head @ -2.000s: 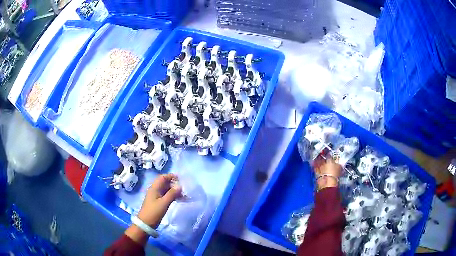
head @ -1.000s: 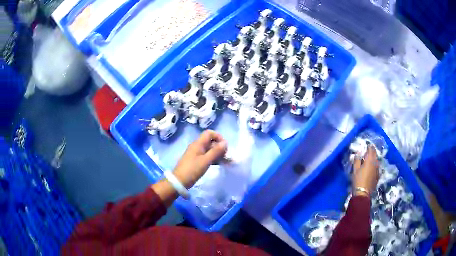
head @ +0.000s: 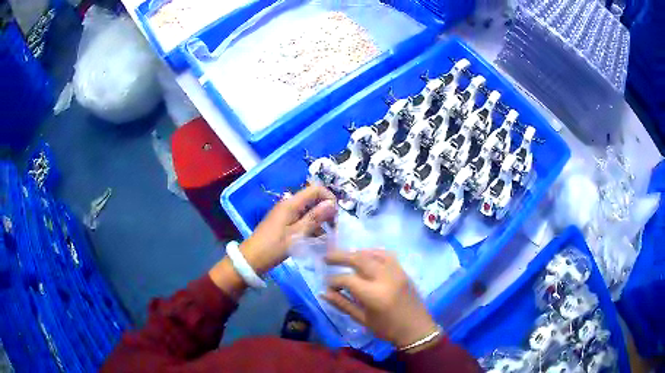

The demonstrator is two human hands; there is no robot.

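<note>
My left hand (head: 295, 224) is over the near left part of the supply tray (head: 230, 207), fingers pinched on a clear poly bag (head: 310, 251). A scooter's handlebar shows just behind this hand; the hand hides the rest. My right hand (head: 383, 295) is beside the bag, fingers bent towards it; blur hides whether they grip the film. White model scooters (head: 445, 207) with dark seats stand in slanted rows in the tray's far part. Hazy empty bags (head: 397, 240) lie in its near part.
The blue packing tray (head: 503, 320) at lower right holds bagged scooters (head: 569, 306). Small-parts trays (head: 251, 135) are behind left. Clear ribbed sheets (head: 561, 65) and crumpled film (head: 612, 211) are at right. A red stool (head: 204, 156) stands left.
The view has swung, shifting the trays. My right hand has left a bagged scooter in the packing tray and come beside my left hand. A clear bag now shows between the hands.
</note>
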